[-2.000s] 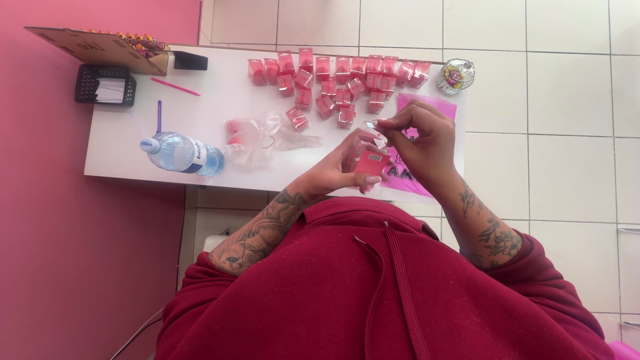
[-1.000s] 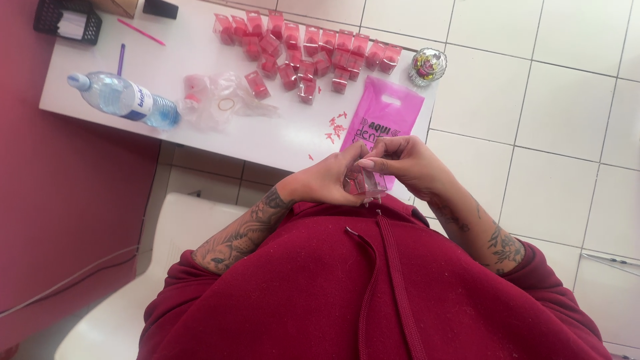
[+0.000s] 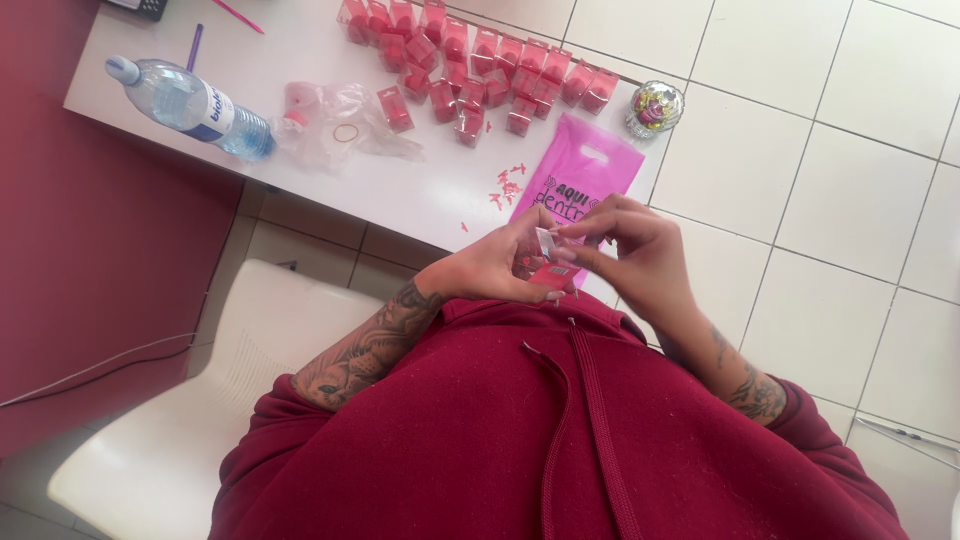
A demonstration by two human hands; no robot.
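Observation:
My left hand (image 3: 499,262) holds a small clear-and-red plastic box (image 3: 553,274), close to my body at the table's near edge. My right hand (image 3: 637,255) is at the box's upper end, thumb and fingertips on its clear flap. What lies inside the box is hard to see. Behind my hands a pink plastic bag (image 3: 581,161) with black print lies flat, partly covered by them. Small red scraps (image 3: 510,187) are scattered left of the bag. Many similar red boxes (image 3: 484,56) stand and lie in a cluster at the table's far side.
A water bottle (image 3: 187,105) lies on the left of the white table (image 3: 405,191), beside crumpled clear plastic bags (image 3: 330,127). A purple pen (image 3: 196,46) and a pink pen (image 3: 238,15) lie behind. A glass bowl (image 3: 655,109) stands far right. A white chair (image 3: 255,330) is left of me.
The view has turned and shifted. The held box and both hands are nearer my body than two seconds ago, and the scraps and more of the pink bag now show.

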